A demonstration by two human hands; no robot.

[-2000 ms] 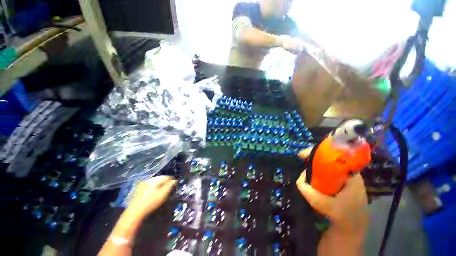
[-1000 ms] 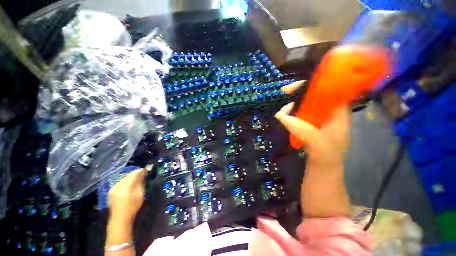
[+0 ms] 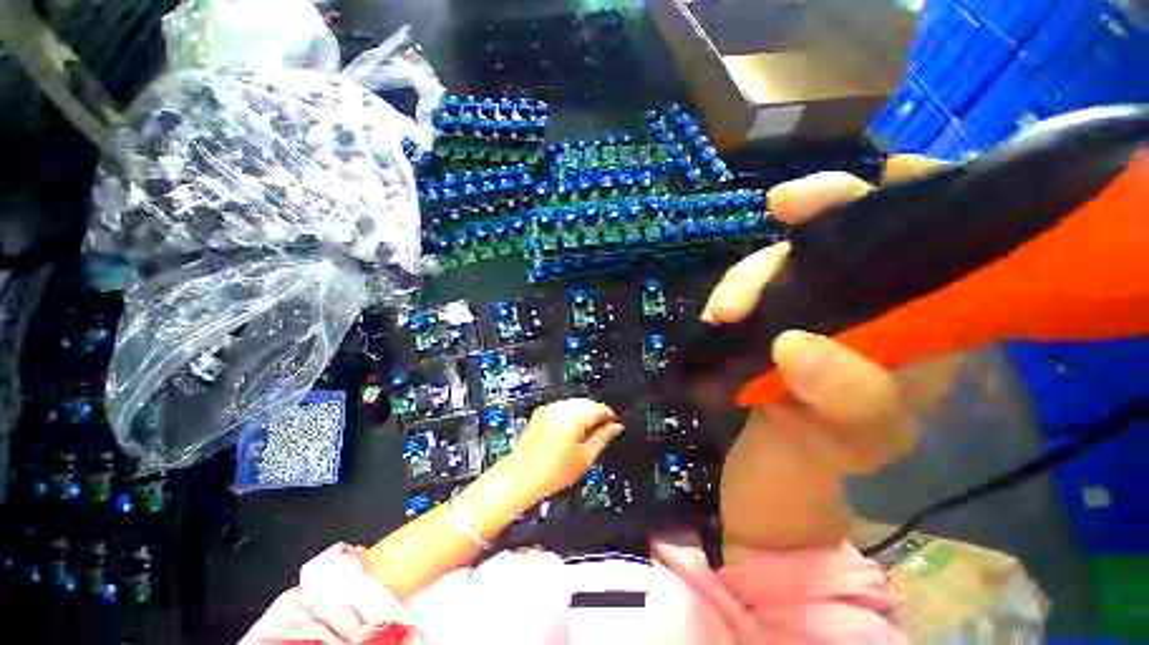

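My right hand [image 3: 825,378] is shut on the orange-and-black electric screwdriver [image 3: 932,277], large and close to the camera, its narrow end pointing left over the grid. My left hand [image 3: 565,444] is over the grid of black housings [image 3: 435,393], its fingertips pinched together near the middle; whether a screw is between them is too small to tell. The housings hold small green circuit boards [image 3: 586,359] with blue components. The hand and screwdriver hide some of them. The blue screw box [image 3: 292,441], full of silvery specks, lies left of the grid.
A clear plastic bag [image 3: 258,189] of dark parts lies at left. Green board strips [image 3: 655,221] with blue tops lie behind the grid. A second dark grid [image 3: 95,504] is far left. A cardboard box [image 3: 788,76] and blue crates [image 3: 964,88] stand behind right. A cord hangs at right.
My left hand has moved right from the screw box to over the grid. The screwdriver has swung from upright to nearly level and come closer to the camera. The view has tilted down.
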